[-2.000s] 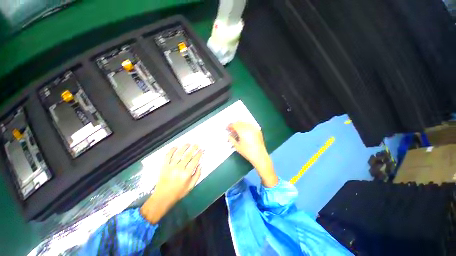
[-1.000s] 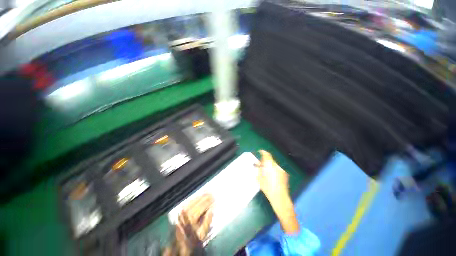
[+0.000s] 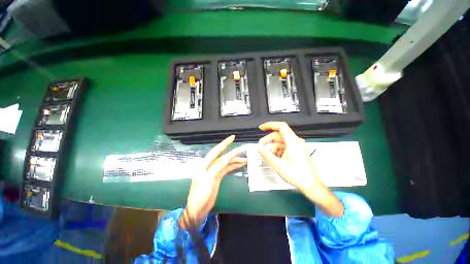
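Four silver-grey phone units with orange tabs, one of them at the tray's right end [image 3: 328, 93], lie in the slots of a black foam tray [image 3: 216, 125]. A white sheet [image 3: 342, 165] with grey printed blocks lies in front of it. A clear sheet with a fine dark grid [image 3: 141, 166] lies to its left. My left hand [image 3: 210, 178] is between the sheets, fingers apart, nothing visible in it. My right hand [image 3: 291, 157] is over the white sheet, fingers curled. A thin dark tip shows beside it; whether the hand grips anything is unclear.
A second black tray [image 3: 62, 147] of phone units stands at the far left of the green bench [image 3: 118, 103]. A white post [image 3: 407, 46] with a wrapped base stands behind right. Dark foam stacks [image 3: 427, 134] fill the right side. A blue sleeve shows at the lower left edge.
The view has swung so the tray lies level and a second tray shows at left. My left hand has moved off the white sheet's left part, and both hands are closer together.
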